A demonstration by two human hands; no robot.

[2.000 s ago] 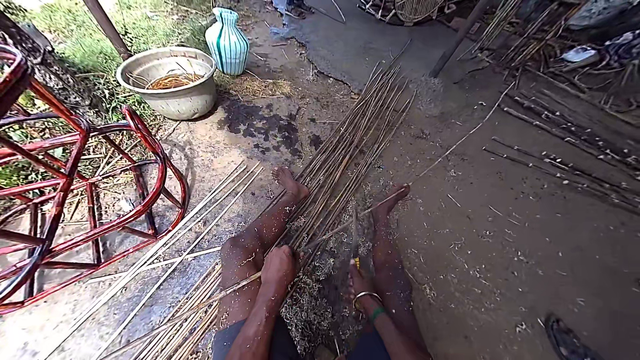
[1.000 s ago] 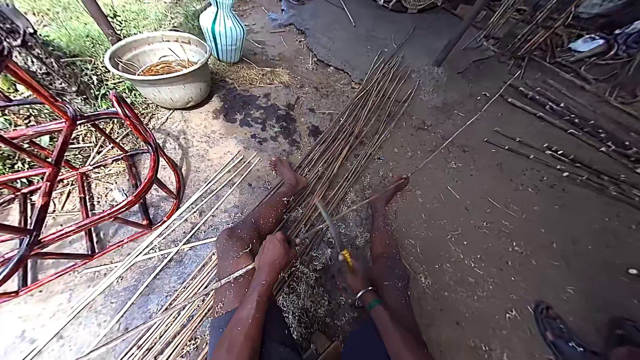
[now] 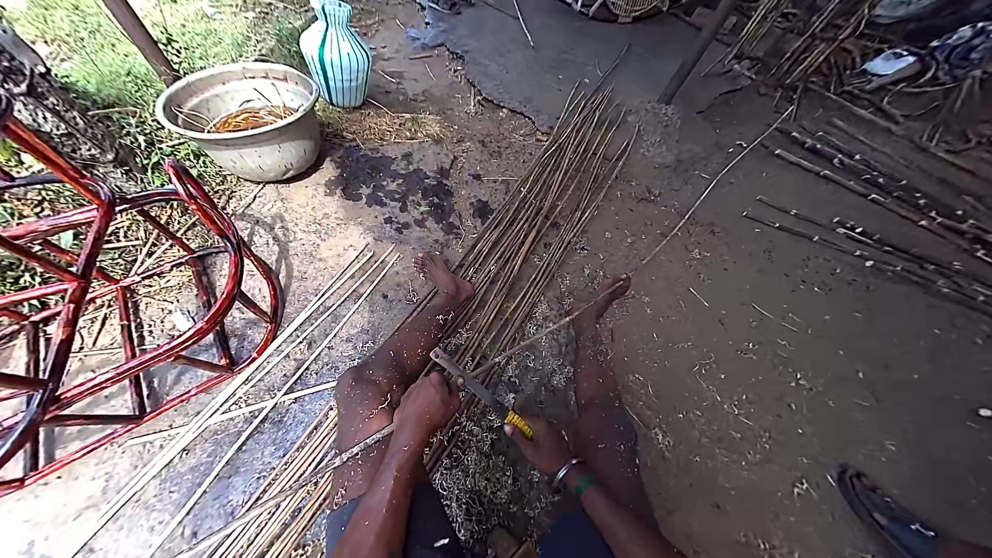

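Note:
My left hand (image 3: pixel 426 404) grips a long thin cane (image 3: pixel 542 333), which runs from the lower left across my shins to the upper right. In my right hand (image 3: pixel 541 443) is the yellow handle of a knife (image 3: pixel 473 380); its blade lies across the cane just beside my left fingers. Beneath and beyond the hands, a bundle of brown canes (image 3: pixel 542 201) stretches between my outstretched legs. Pale shavings (image 3: pixel 480 473) cover the ground between my thighs. Paler canes (image 3: pixel 287 349) lie to the left of my knee.
A red-brown cane frame (image 3: pixel 225 333) stands at left. Behind it are a basin (image 3: pixel 240 147) with coiled strips in water and a striped pot (image 3: pixel 337 58). Dark knotted canes (image 3: pixel 876 186) lie at right, near a post (image 3: pixel 697 54). A person's sandalled foot (image 3: pixel 891 511) shows at lower right.
The knife in my right hand has moved up to the left, its blade now over the cane beside my left hand. A sandalled foot has come into view at lower right.

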